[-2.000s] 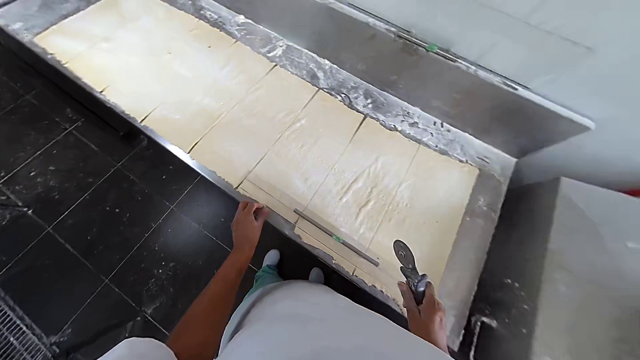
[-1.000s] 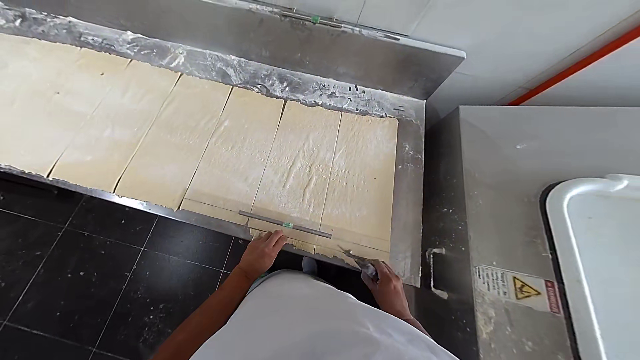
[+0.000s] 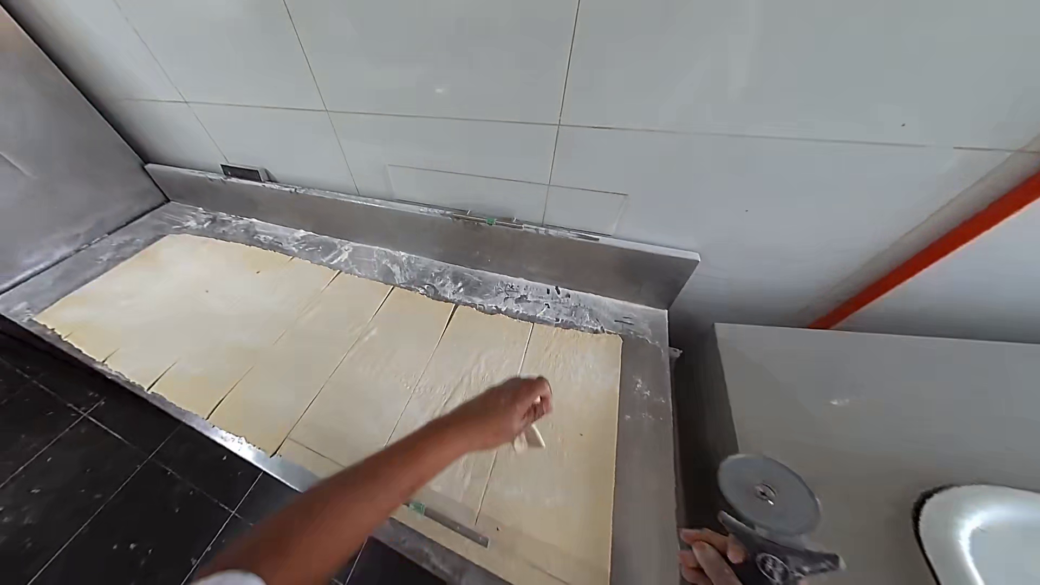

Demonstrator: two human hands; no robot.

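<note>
A floured dough sheet, cut across into wide strips, lies on the steel worktable. Over its right part, my left hand is closed with a small pale piece, which looks like dough, hanging below the fingers. Beyond the table's right end, my right hand grips a wheel cutter with a round metal blade and dark handle. A clear ruler with a metal strip lies along the near edge of the dough, partly hidden by my left forearm.
The table's steel backsplash runs along the tiled wall, with another clear ruler with a metal strip behind it. A grey counter on the right holds a white tray. Dark floor tiles show at lower left.
My left hand has left the ruler at the near edge and is over the dough with a small piece. The cutter has moved from the near edge to the right, past the table. The view has swung upward.
</note>
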